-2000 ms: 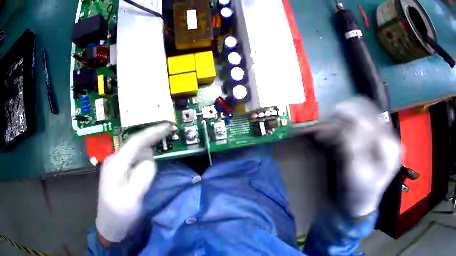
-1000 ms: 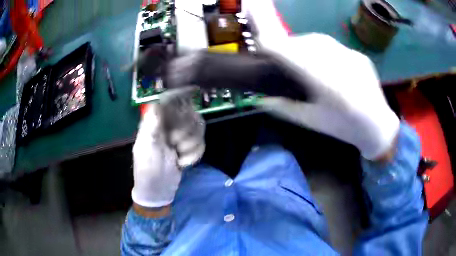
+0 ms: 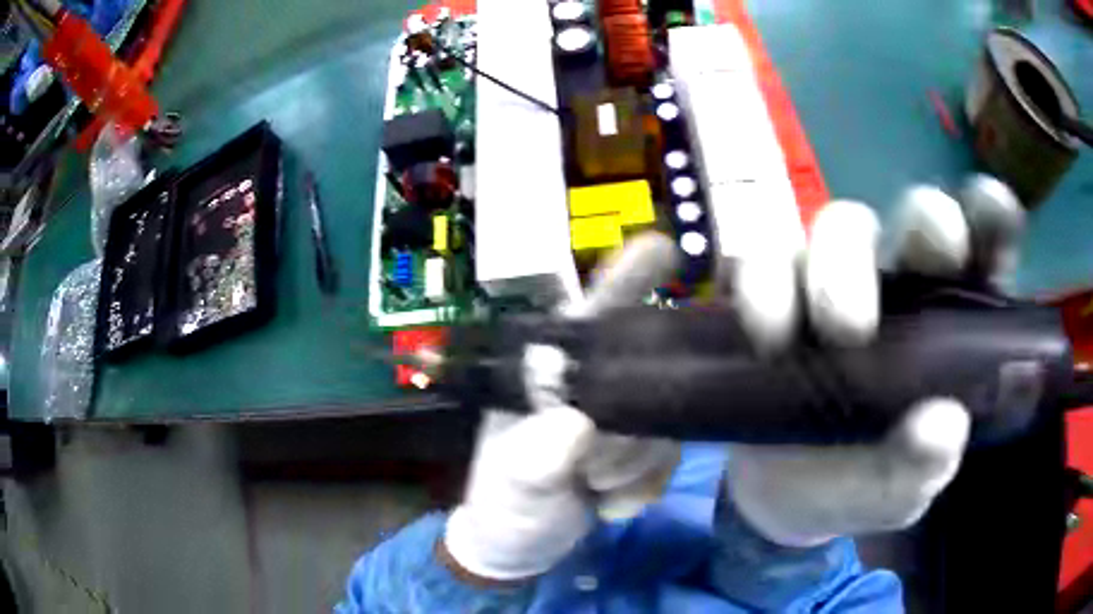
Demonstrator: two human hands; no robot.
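My gloved right hand (image 3: 839,480) grips the thick black electric screwdriver (image 3: 743,372), held level close to the camera, its blurred tip end pointing left. My gloved left hand (image 3: 527,498) is at the screwdriver's front part; the tool hides much of it, and a fingertip shows above the tool. Whether it touches the tool or holds something small is unclear. Behind lies the green circuit board (image 3: 402,314) with pale heatsinks (image 3: 520,156) and yellow blocks (image 3: 609,214). The screwdriver and hands cover its near edge.
At left on the green bench (image 3: 336,384) are a black two-section parts tray (image 3: 228,246), a thin dark stick (image 3: 319,234) and clear plastic bags (image 3: 74,342). A red carrier (image 3: 779,120) shows beneath the board. A round tin (image 3: 1019,120) stands at right.
My right hand has taken hold of the screwdriver from the bench at right and brought it over the board's front. My left hand has moved from the board's near edge to the tool's front part.
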